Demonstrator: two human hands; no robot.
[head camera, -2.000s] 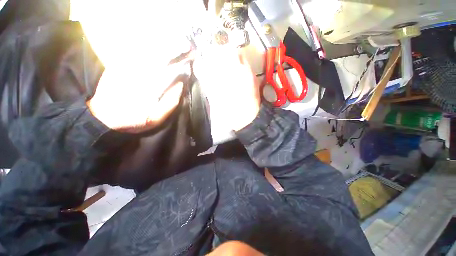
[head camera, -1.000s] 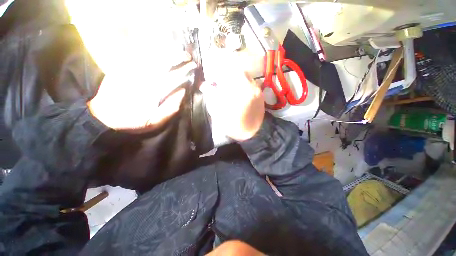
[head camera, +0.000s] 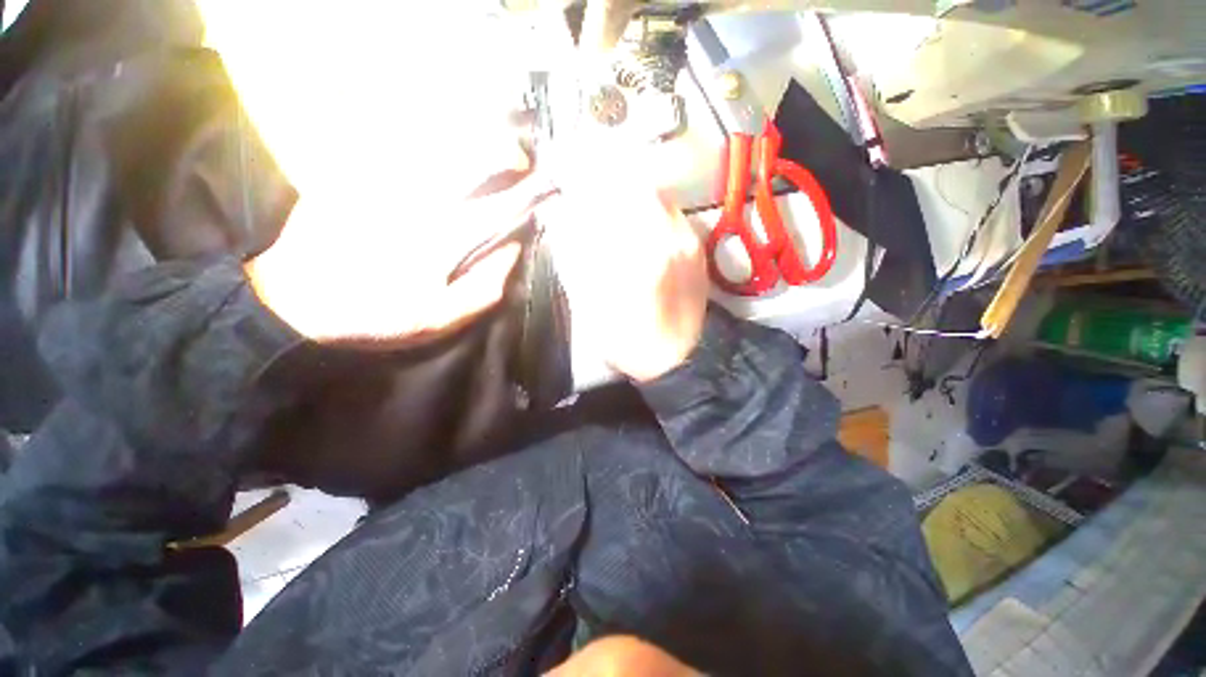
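A dark, shiny leather-like panel (head camera: 397, 410) drapes from the machine table over my lap, with a long dark seam or zip strip (head camera: 540, 318) running towards the needle area. My left hand (head camera: 384, 251) lies on the panel left of the strip, its fingers lost in glare. My right hand (head camera: 635, 284) lies right of the strip, also washed out. Whether either hand grips the material cannot be told. Small metal machine parts (head camera: 628, 103) show beyond my right hand. The needle and presser foot are hidden by glare.
Red-handled scissors (head camera: 767, 218) lie right of my right hand. Beside them are a black material strip (head camera: 860, 199) and a slim pinkish tool (head camera: 866, 126). The cream machine head (head camera: 979, 60) spans the upper right. A fan (head camera: 1170, 212) and a green item (head camera: 1111, 333) stand at the far right.
The whole view has shifted slightly, so the scissors and table sit a little further right. Both hands remain on either side of the strip, with little visible movement.
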